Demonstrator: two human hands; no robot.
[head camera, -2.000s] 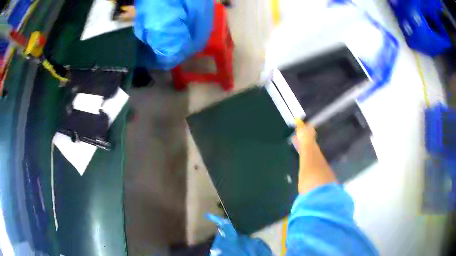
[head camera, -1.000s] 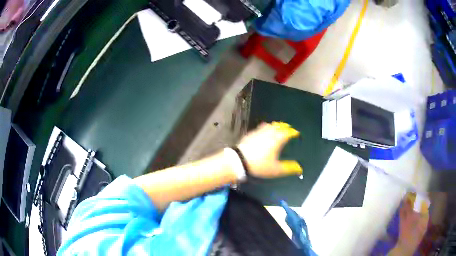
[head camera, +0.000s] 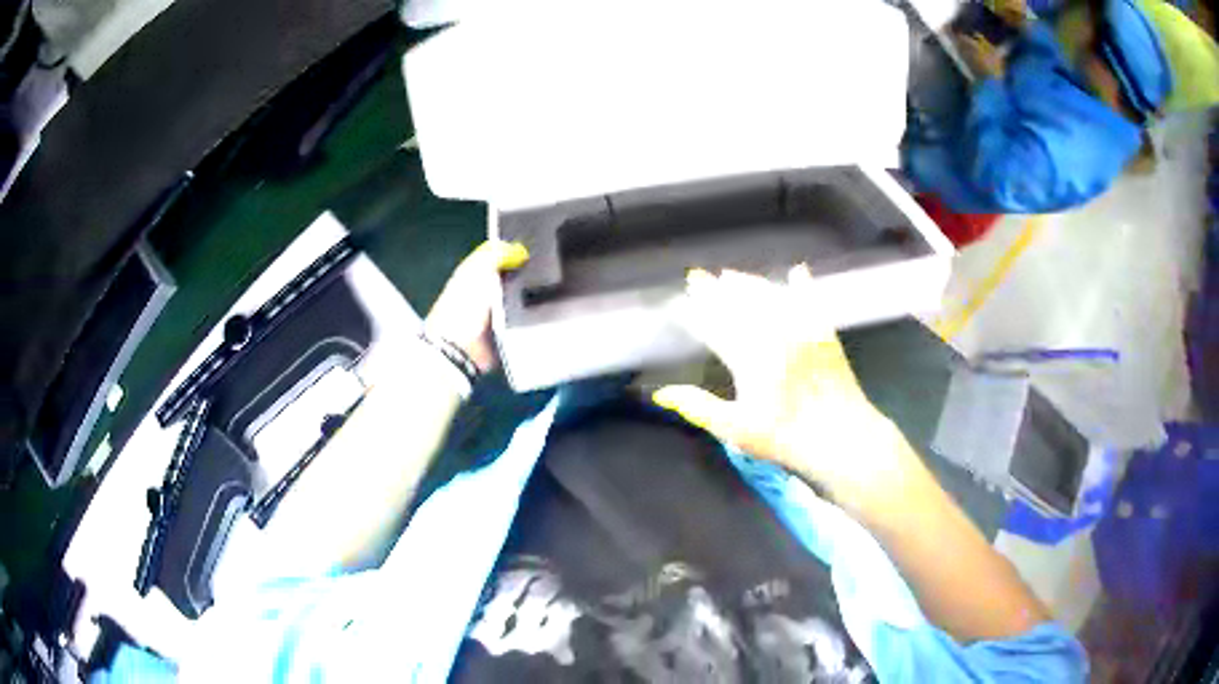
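A long white box (head camera: 608, 331) lies open in front of me, its large white lid (head camera: 655, 100) raised at the back. A dark moulded insert (head camera: 668, 241) with a long cavity and no panel shows inside. My left hand (head camera: 468, 305) holds the box's left end, with a yellow-tipped finger over the rim. My right hand (head camera: 782, 388) is blurred in front of the front wall, with fingertips near the rim and thumb apart below. Whether it bears on the box is unclear.
Black control panel assemblies (head camera: 288, 334) lie on white sheets on the dark-green bench at left. A dark screen-like unit (head camera: 100, 354) stands beyond. Another box with a dark inside (head camera: 989, 434) is at right. A co-worker in blue (head camera: 1036, 147) sits upper right.
The view has turned to the bench. The open white box is now in front of me, with my left hand on its end. My right hand has come from the lower right to its front.
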